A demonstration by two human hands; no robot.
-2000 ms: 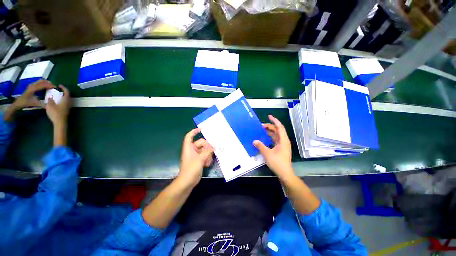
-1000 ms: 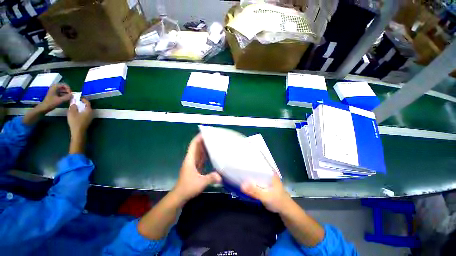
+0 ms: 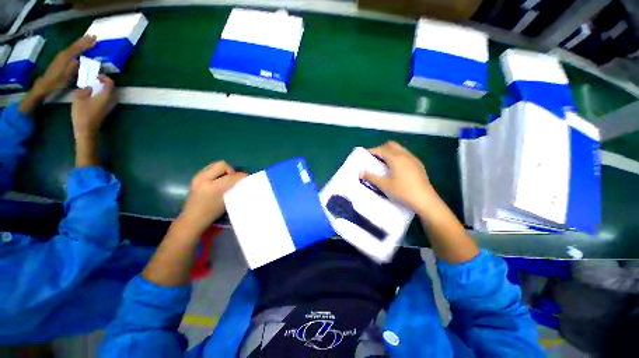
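Note:
My left hand (image 3: 214, 192) holds a blue-and-white box cover (image 3: 280, 213) by its upper left edge, tilted over the bench's near edge. My right hand (image 3: 399, 175) holds a white inner tray (image 3: 361, 241) by its upper right side. A black device with a rounded head and long narrow band (image 3: 354, 215) lies in the tray, and a small dark part shows near my right fingers. The cover and tray are side by side, with their near edges close together; whether they touch is hard to tell.
A stack of blue-and-white covers or boxes (image 3: 536, 168) leans at the right. Closed boxes (image 3: 258, 49) are spaced along the far green lane behind a pale rail (image 3: 280, 106). At the left, another person's hands hold a small white part (image 3: 89, 73). A white scrap (image 3: 574, 252) lies at the right edge.
The cover and tray are now apart, one in each hand, and the black device shows. The view has shifted, and the far boxes appear higher and larger.

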